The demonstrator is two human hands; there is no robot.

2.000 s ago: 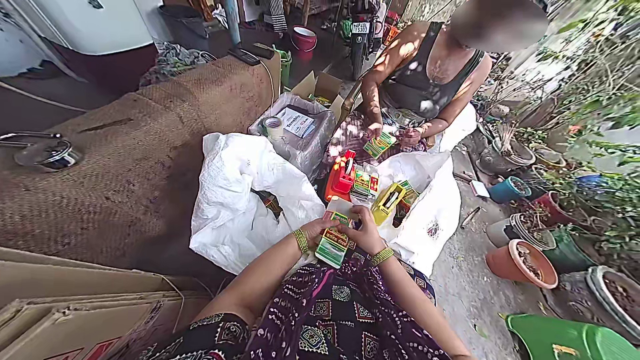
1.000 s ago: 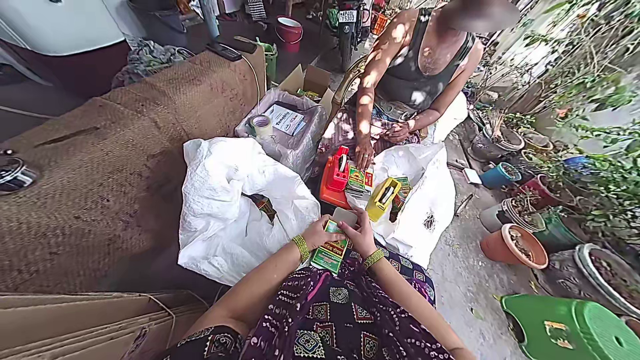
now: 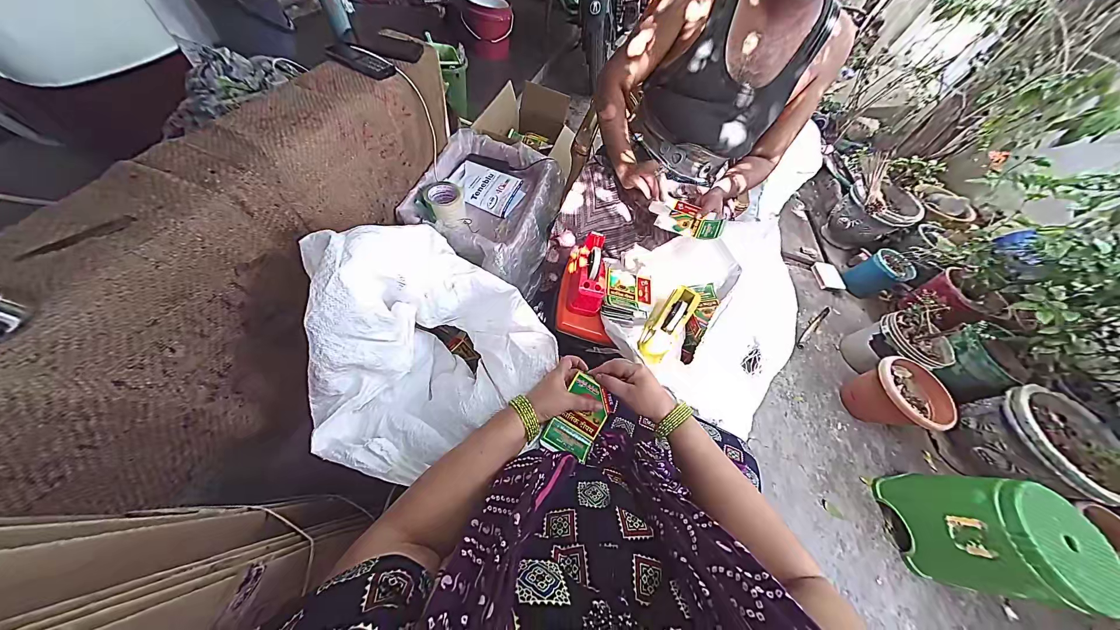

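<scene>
A small green, yellow and red printed carton point(image 3: 577, 418) is in my left hand point(image 3: 560, 389), held above my lap. My right hand point(image 3: 636, 385) is at the carton's upper right edge; whether its fingers grip it, I cannot tell. Beyond my hands stand a red tape dispenser point(image 3: 588, 284) and a yellow tape dispenser point(image 3: 669, 322), with a stack of printed cartons point(image 3: 627, 291) between them. At my left a white woven sack point(image 3: 385, 350) lies with its mouth open and printed packs inside. Across from me a person holds a similar carton point(image 3: 691, 220) in both hands.
A plastic-wrapped box point(image 3: 499, 192) bears a tape roll point(image 3: 444, 203), with an open cardboard box point(image 3: 534, 118) behind. Burlap point(image 3: 219, 262) covers a long surface at left; flattened cardboard point(image 3: 175, 560) lies below. At right are plant pots point(image 3: 897, 394) and a green plastic stool point(image 3: 997, 534).
The person opposite had a hand down by the stacked cartons one second ago and now holds a carton up in both hands. The carton in my hands has turned, its printed face now tilted.
</scene>
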